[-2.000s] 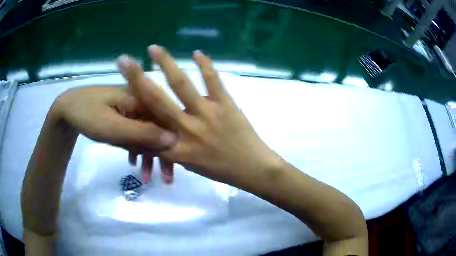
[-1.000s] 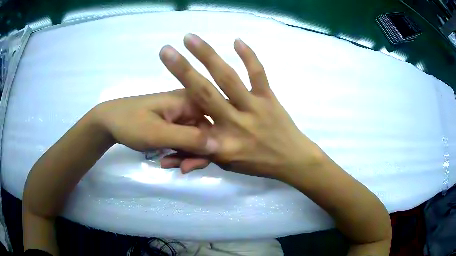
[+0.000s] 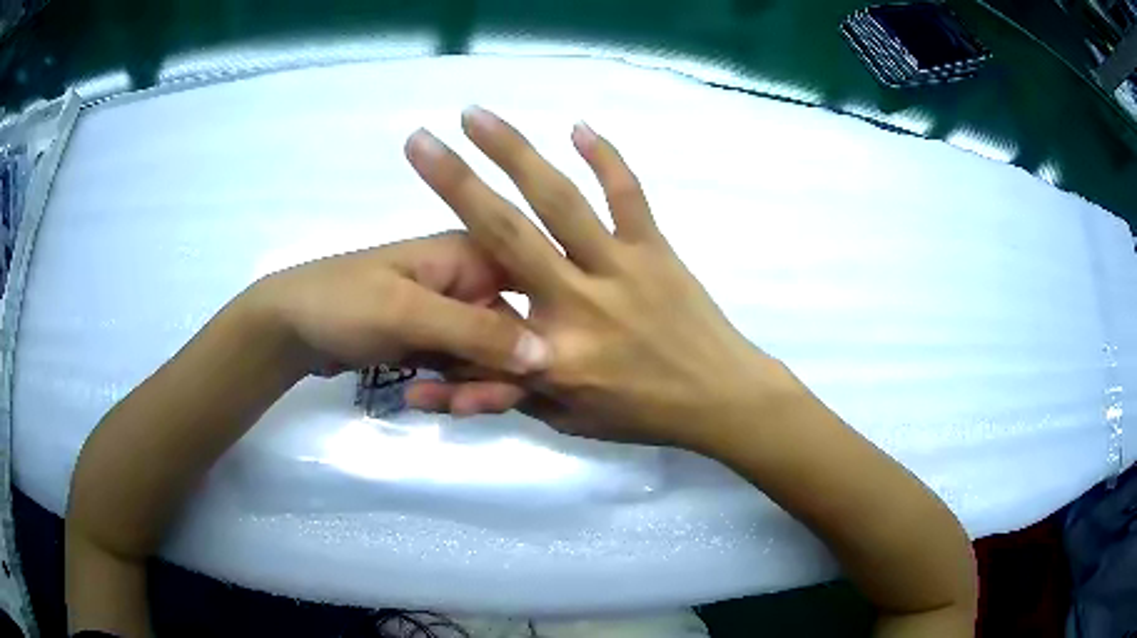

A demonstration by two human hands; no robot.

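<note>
My left hand [image 3: 399, 312] is bent over my right hand [image 3: 599, 299], its thumb on the back of the right hand near the index knuckle. My left hand grips the right hand's index and thumb area, which is mostly hidden. Three fingers of my right hand are spread and hold nothing. Both hands are above the bench. Shiny clear plastic bags [image 3: 430, 451] lie flat below them, and a small dark printed mark shows beside my left fingertips. Any finger covering is too small to tell.
A white foam sheet [image 3: 848, 274] covers the bench. The green belt [image 3: 736, 38] runs beyond it, with a dark rectangular item in a white ribbed surround [image 3: 916, 44] at the upper right. A pale tray edge [image 3: 44, 187] stands at the left.
The view has tilted down since the first frame, showing less belt. The hands stay clasped, with the left fingers slightly shifted. The item on the belt has moved left relative to the bench since one second ago.
</note>
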